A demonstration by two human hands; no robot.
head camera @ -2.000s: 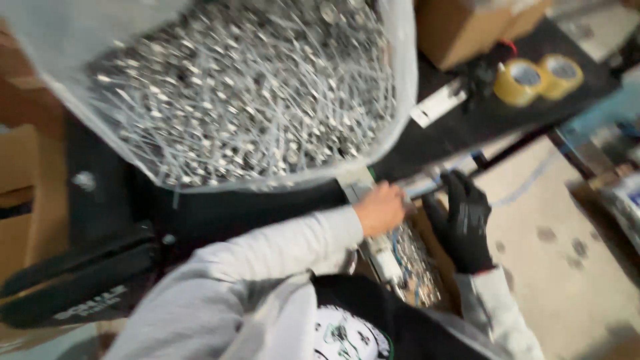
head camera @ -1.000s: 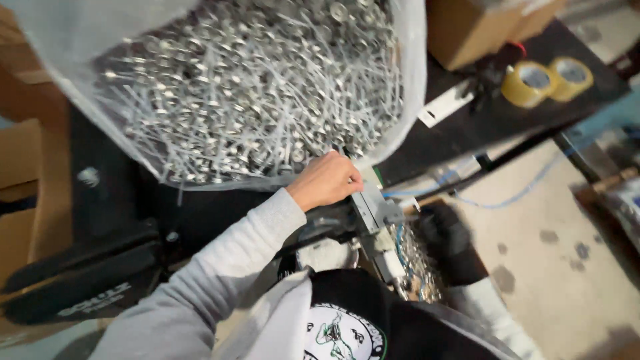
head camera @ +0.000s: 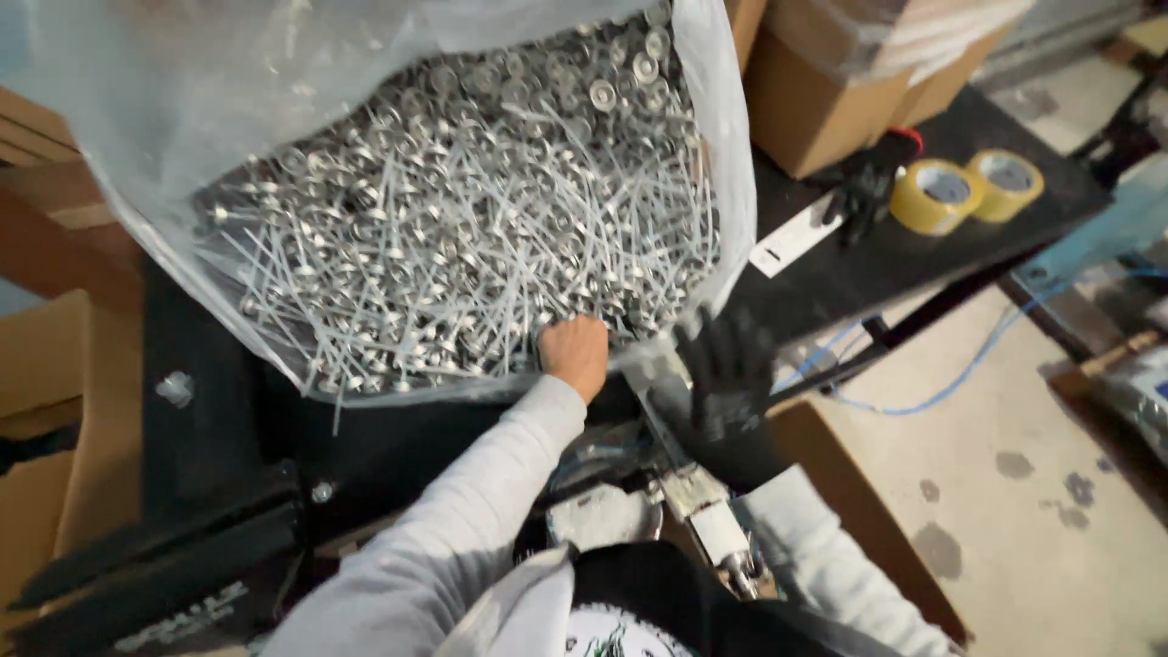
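A clear plastic bag (head camera: 737,210) lies wide open on the black table, filled with small round metal pieces that have thin pale stems, like pre-tabbed candle wicks (head camera: 474,237). My bare left hand (head camera: 575,356) is at the bag's near edge, fingers curled down among the pieces; whether it grips any is hidden. To its right, my right hand (head camera: 725,392) wears a black glove and is blurred, with fingers apart above a metal bar of a small machine (head camera: 693,497). Nothing shows in the gloved hand.
Two rolls of yellow tape (head camera: 935,196), a white card (head camera: 796,239) and a black glove (head camera: 862,192) lie at the right, near a cardboard box (head camera: 812,100). An open carton (head camera: 849,493) stands low beside the machine, another (head camera: 100,438) at far left. Blue hose (head camera: 958,392) crosses the floor.
My left hand has moved from the machine up to the bag's near edge and onto the pieces. The gloved right hand has risen from the carton to the machine's bar.
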